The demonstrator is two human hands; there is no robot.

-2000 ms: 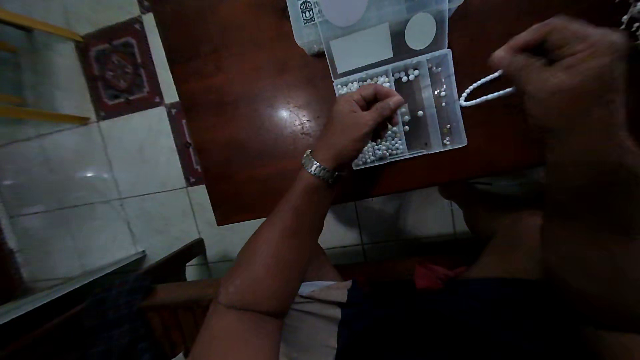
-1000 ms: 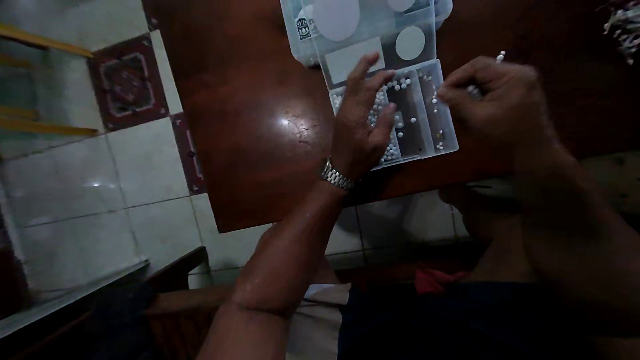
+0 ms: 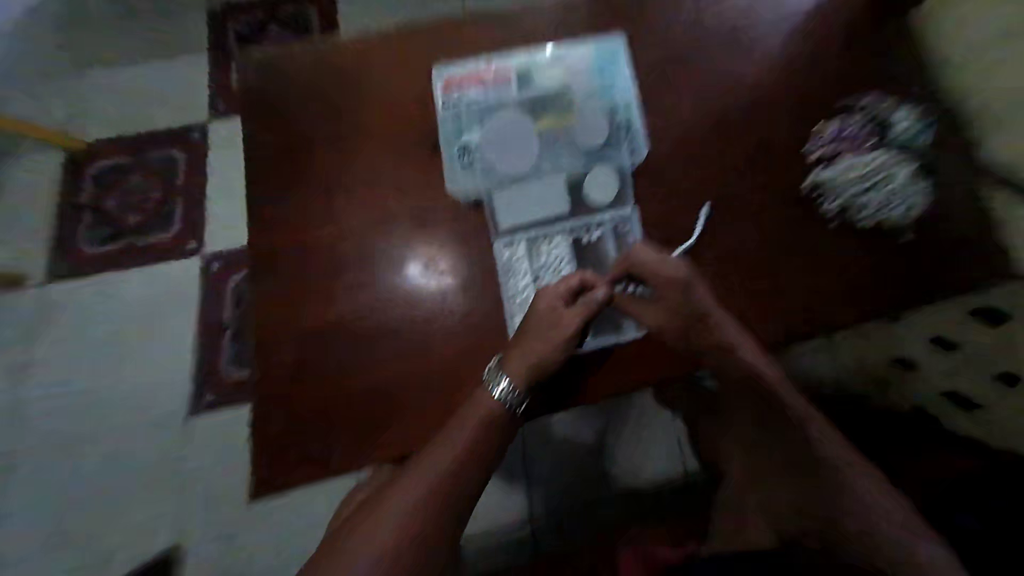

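A clear plastic compartment box (image 3: 520,316) of white beads (image 3: 552,258) lies near the table's front edge, its lid (image 3: 530,200) folded back. My left hand (image 3: 560,316), with a metal-band watch (image 3: 505,386) on the wrist, is over the box, thumb and forefinger pinched together; whether a bead is between them is too blurred to tell. Touching or nearly touching those fingertips is my right hand (image 3: 660,292), closed on a strand of white beads (image 3: 693,230) whose end sticks out beyond the knuckles, to the upper right.
Behind the lid lies a clear plastic case (image 3: 456,128) with a printed sheet. A heap of white and purplish strands (image 3: 872,180) sits on the right of the dark wooden table (image 3: 336,280). The table's left and front edges border a tiled floor (image 3: 104,344).
My hands have come together over the box; a second ago they were apart, with the left hand's fingers spread. The view has shifted, showing more of the table.
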